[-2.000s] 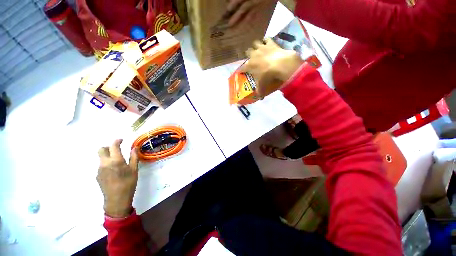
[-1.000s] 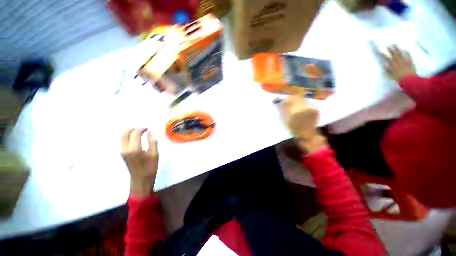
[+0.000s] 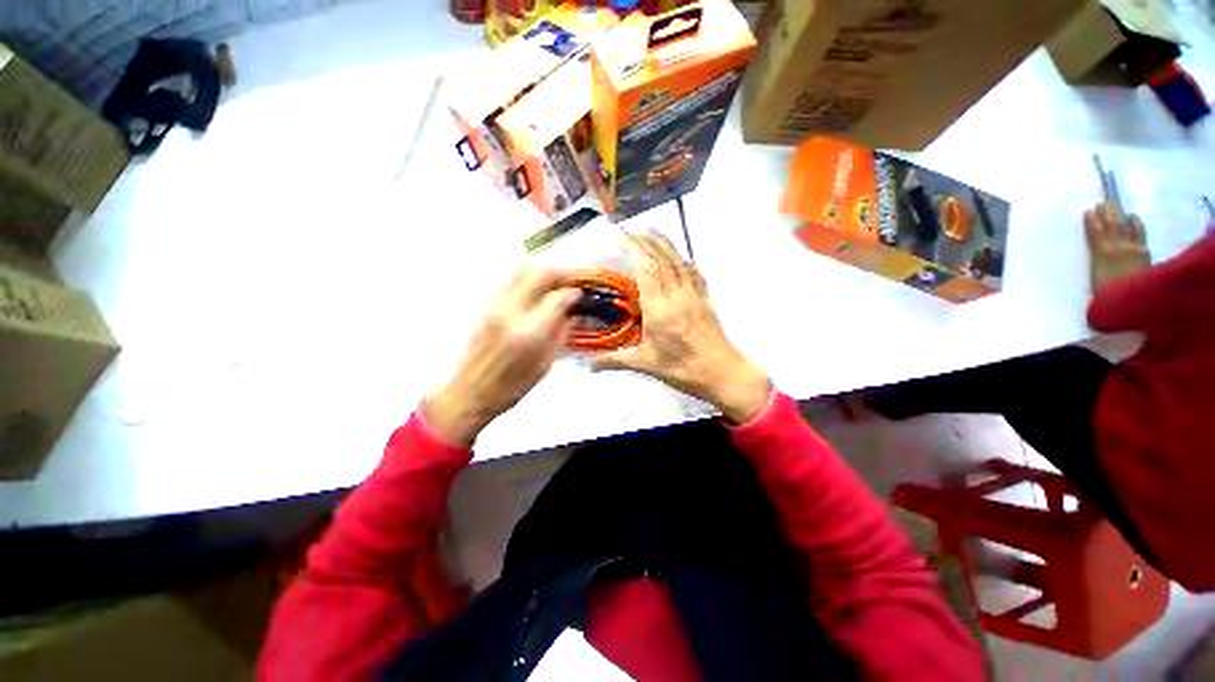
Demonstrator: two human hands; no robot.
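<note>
The orange coiled product (image 3: pixel 616 320), with black parts inside its ring, lies on the white table between my hands. My left hand (image 3: pixel 513 340) is at its left side, fingers bent onto the coil and partly blurred. My right hand (image 3: pixel 677 324) lies along its right side with the fingers stretched and the thumb below the coil. Both bare hands touch or nearly touch it. A slim greenish cutter or strip (image 3: pixel 561 229) lies just behind the coil.
Retail boxes (image 3: pixel 673 113) stand behind the coil. Another retail box (image 3: pixel 895 220) lies at the right before a brown carton (image 3: pixel 893 67). More cartons (image 3: pixel 47 360) are at the left, with a black item (image 3: pixel 163 93). A person's hand (image 3: pixel 1117 247) and red stool (image 3: pixel 1053 566) are at right.
My right hand has left the lying retail box and moved left to the coil. My left hand has moved right onto the coil. The view has shifted, showing more cartons at left.
</note>
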